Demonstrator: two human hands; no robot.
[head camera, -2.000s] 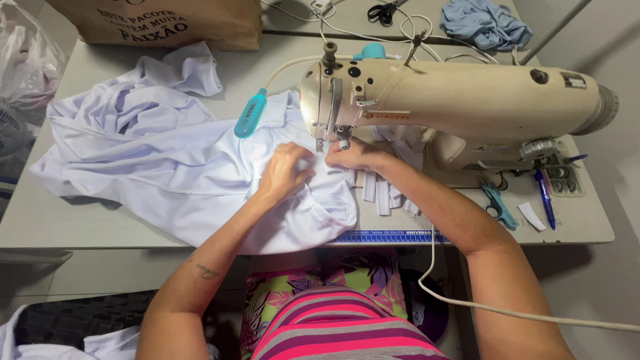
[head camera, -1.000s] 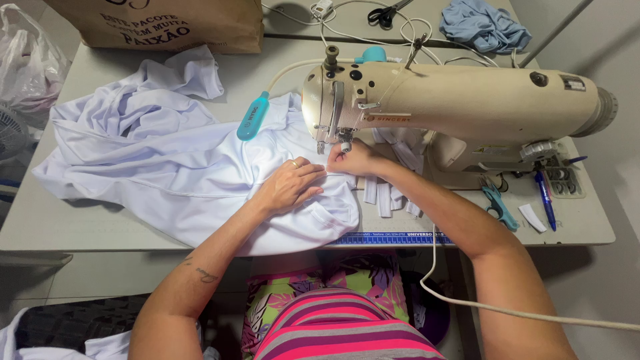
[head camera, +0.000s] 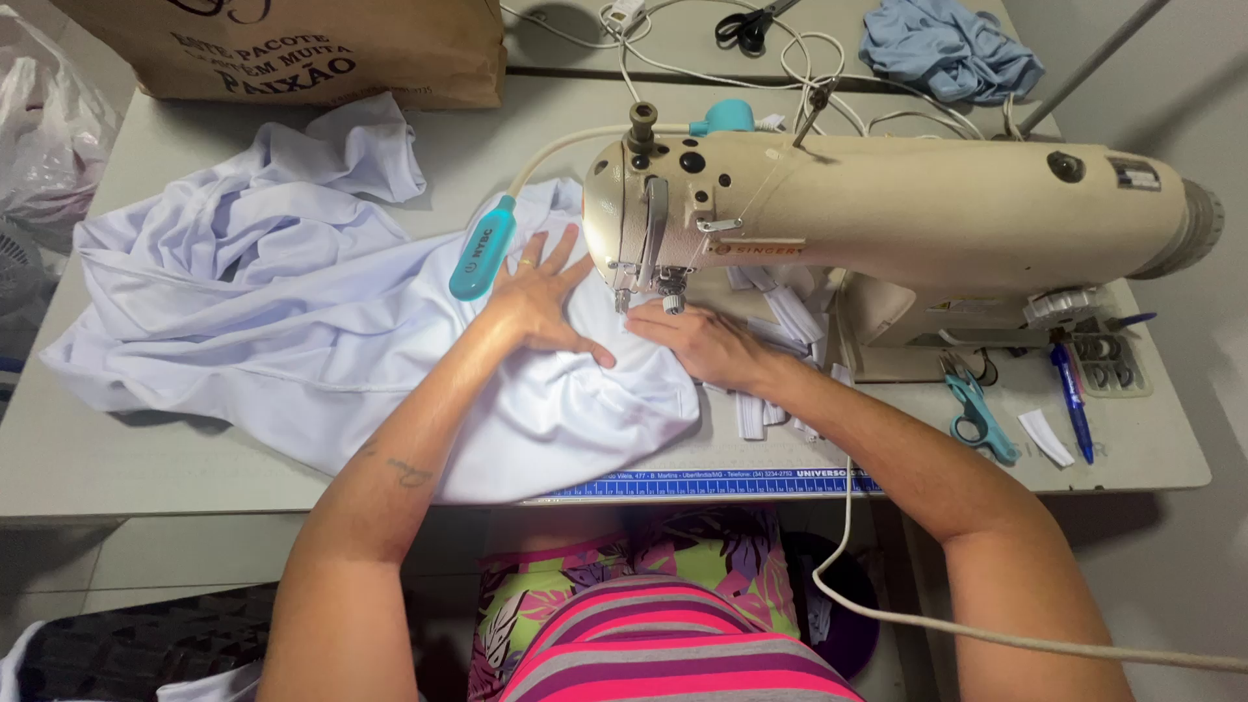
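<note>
White fabric (head camera: 322, 341) lies bunched over the left of the table, its right part under the needle area of the cream Singer sewing machine (head camera: 877, 205). My left hand (head camera: 546, 292) rests flat on the fabric with its fingers spread, left of the needle and beside a teal lamp head (head camera: 483, 252). Close to the presser foot (head camera: 622, 300), my right hand (head camera: 697, 341) presses on the fabric with its fingertips; whether it pinches the cloth cannot be told. Short white fabric strips (head camera: 785, 312) lie behind and below the right hand.
A blue ruler (head camera: 721, 484) runs along the front edge. Teal thread snips (head camera: 978, 414), a blue pen (head camera: 1071, 405) and a bobbin case (head camera: 1107, 366) lie at the right. A paper bag (head camera: 302, 49), black scissors (head camera: 749, 29), cables and blue-gray cloth (head camera: 951, 49) are at the back.
My left hand has moved away from me across the fabric, and its fingers have spread. My right hand stays near the presser foot.
</note>
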